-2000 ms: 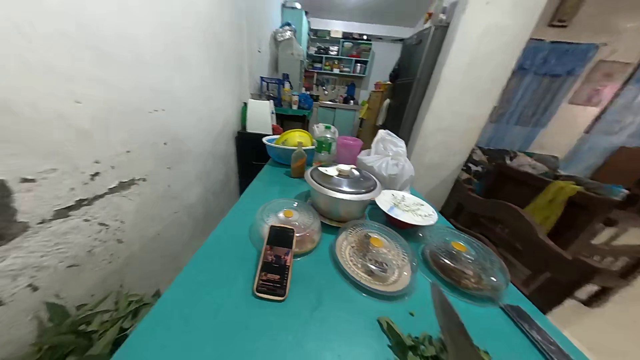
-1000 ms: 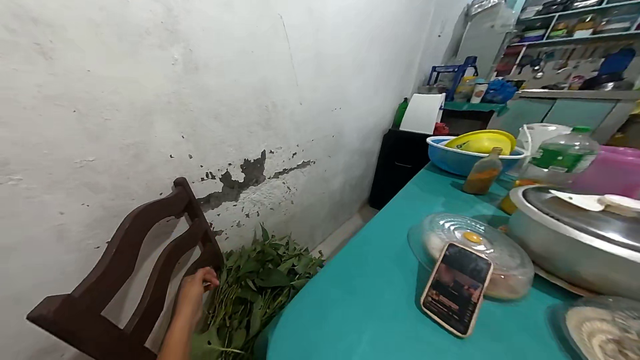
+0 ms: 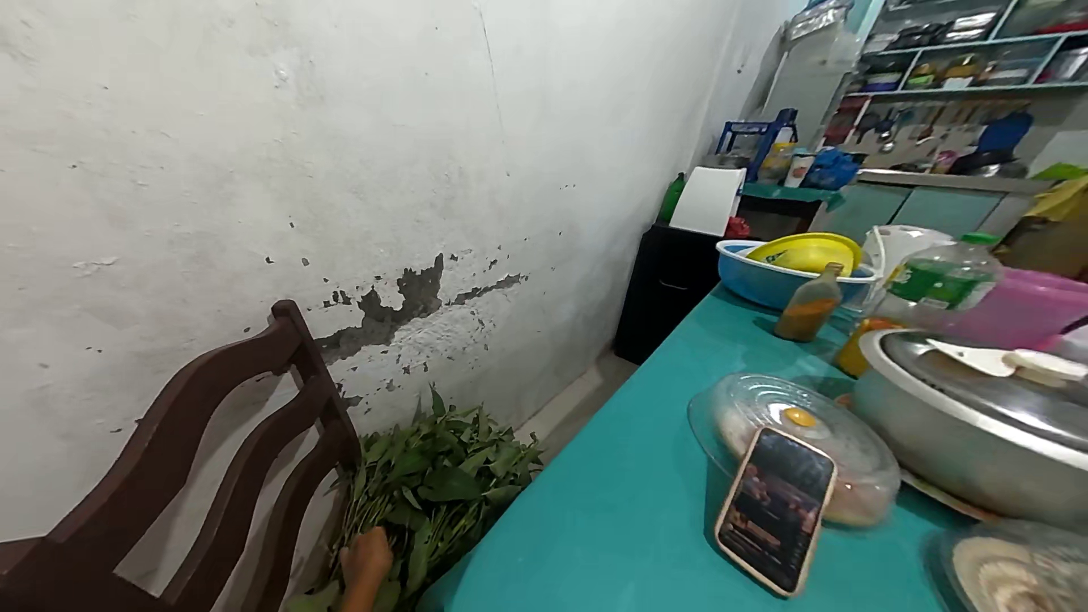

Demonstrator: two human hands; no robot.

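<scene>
My left hand (image 3: pixel 367 561) reaches into a thick heap of leafy green stems (image 3: pixel 450 484) at the lower left, between a dark wooden chair (image 3: pixel 229 374) and the table. Its fingers are curled at the near stems; whether they grip any is too hidden to tell. My right hand is outside the picture. On the teal tabletop (image 3: pixel 595 518), a smartphone (image 3: pixel 775 510) leans against a clear plastic food cover (image 3: pixel 795 425) with a yellow knob.
A lidded metal pot (image 3: pixel 960 425) stands at the right, near a glass bottle (image 3: pixel 812 306) and a green-labelled plastic bottle (image 3: pixel 943 280). A blue basin (image 3: pixel 756 280) holds a yellow bowl (image 3: pixel 807 252). A wall with chipped plaster (image 3: pixel 391 314) rises behind the chair.
The view has swung left from the table. Since one second ago, my left hand has moved from beside the chair's back down into the leafy stems.
</scene>
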